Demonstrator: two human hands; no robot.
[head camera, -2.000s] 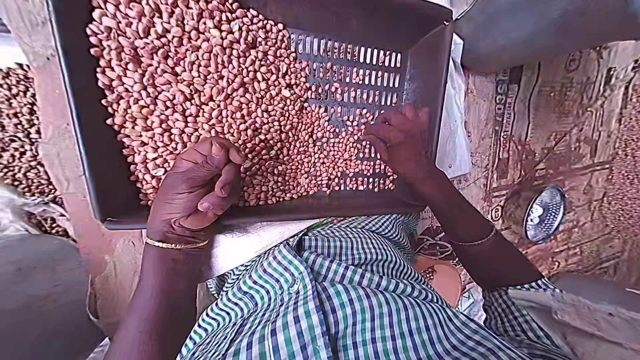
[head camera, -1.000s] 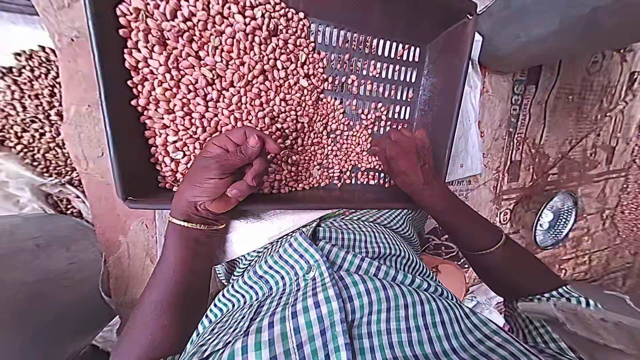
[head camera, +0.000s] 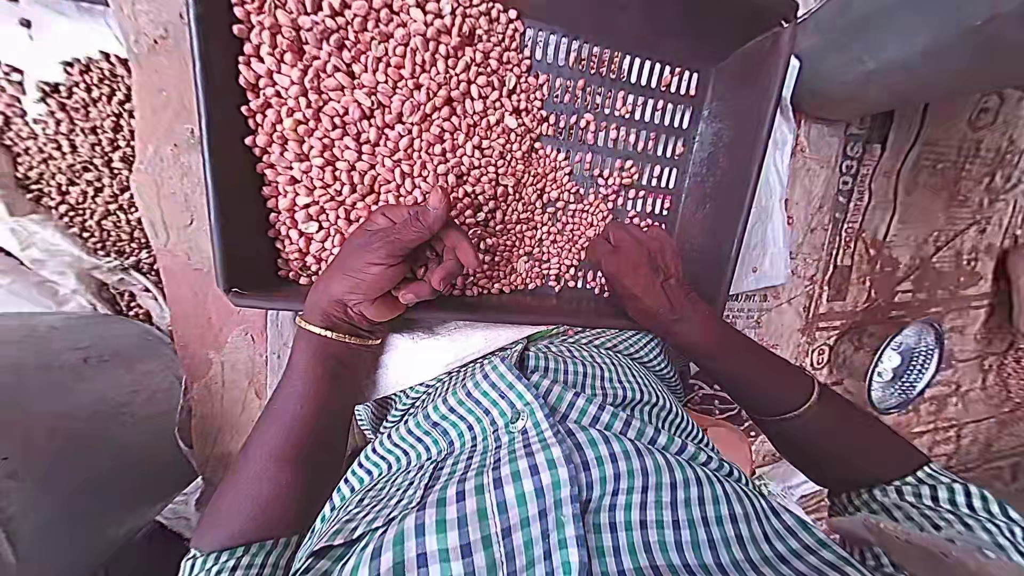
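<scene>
A dark slotted tray (head camera: 734, 160) lies across the upper middle of the head view, with shelled peanuts (head camera: 384, 104) heaped over its left and middle. Rows of slots show at its right, some with peanuts in them. My left hand (head camera: 396, 260), a bangle at its wrist, is over the near edge of the heap with its fingers curled; whether anything is between them cannot be told. My right hand (head camera: 640, 268) is at the near right of the tray, its bent fingertips at the edge of the smaller peanuts. Its fingers hide what they touch.
Brown nuts or pods (head camera: 80, 152) lie in a pile at the far left beside a plastic sheet (head camera: 56, 248). A perforated metal dish (head camera: 905, 366) rests on printed sacking (head camera: 832, 320) at the right. Large grey rounded surfaces stand at the lower left and upper right.
My right hand's fingers, spread over the slots two seconds ago, are now bent lower at the edge of the peanuts. My left hand stays curled near the tray's front.
</scene>
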